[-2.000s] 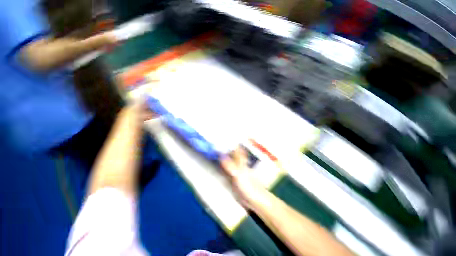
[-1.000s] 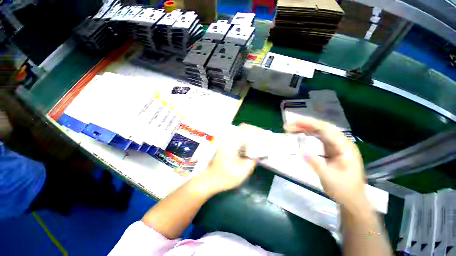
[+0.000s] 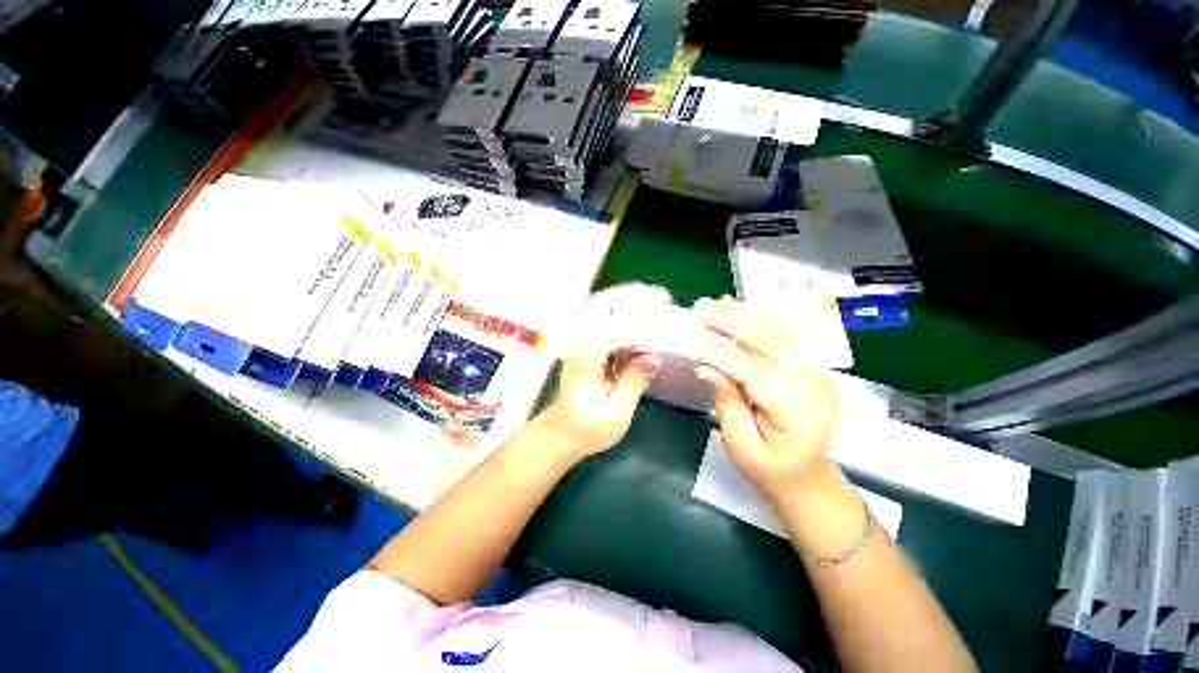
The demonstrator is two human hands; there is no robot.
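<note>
A white retail carton (image 3: 677, 377) is held between both hands at the middle of the view, its near end towards me. My left hand (image 3: 602, 381) grips its left side, the thumb at the end panel. My right hand (image 3: 773, 394) has its fingers on the top and right side. The end flap is largely hidden by the fingers, and I cannot tell if it is tucked. A short white card (image 3: 750, 497) lies on the dark green bench below the right hand, and a long white strip (image 3: 953, 471) lies to its right.
Overlapping cartons with blue ends (image 3: 296, 283) lie on the poster sheet (image 3: 526, 270) at left. Stacked grey inserts (image 3: 559, 99) stand behind. Loose unfinished cartons (image 3: 842, 230) lie on the green belt. More cartons (image 3: 1133, 559) stand at far right, near a metal post (image 3: 1091, 388). A blue sleeve (image 3: 37, 440) shows at left.
The hands have drawn closer together around the carton, and the right hand has moved left and down. The view has shifted slightly, and loose cartons on the belt are arranged differently, one blue end now showing.
</note>
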